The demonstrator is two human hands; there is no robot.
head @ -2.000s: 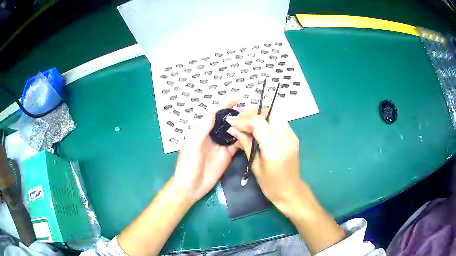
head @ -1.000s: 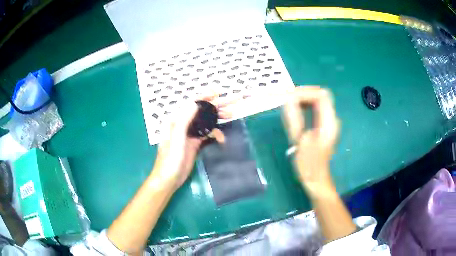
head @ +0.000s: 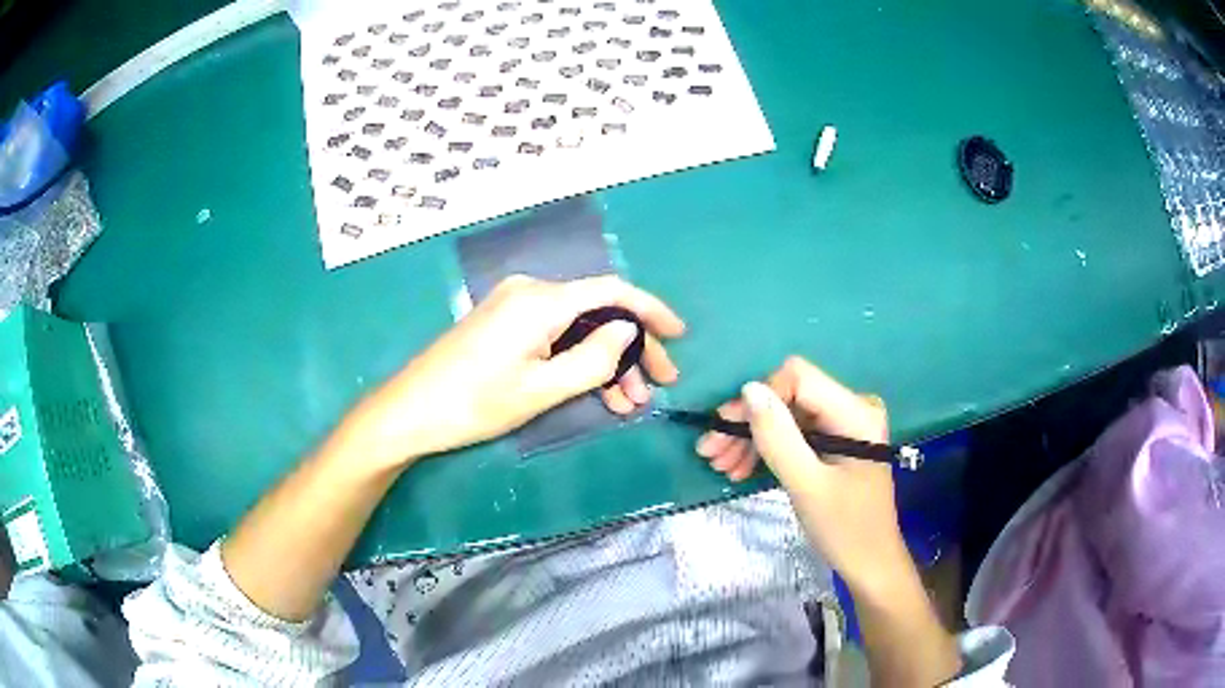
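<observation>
My left hand (head: 537, 347) holds a round black housing (head: 599, 339) above the dark work mat (head: 537, 258), partly covering it with fingers and thumb. My right hand (head: 813, 450) holds dark tweezers (head: 793, 438) like a pen, prongs together and pointing left, their tip near my left fingertips. The white backing sheet (head: 511, 101) with rows of small black adhesive pieces lies behind the mat. A short white stick (head: 824, 148) lies loose on the bench.
A second black housing (head: 986, 169) lies at the right. Clear blister trays (head: 1158, 135) are at the far right. A green carton (head: 67, 437) and a blue item with a clear bag (head: 40, 148) are at the left. A person's pink sleeve (head: 1108, 538) shows at the lower right.
The left hand with the housing has moved nearer the wearer and turned over. The right hand now holds the tweezers pen-like. The white stick now lies on the bench. The view has shifted.
</observation>
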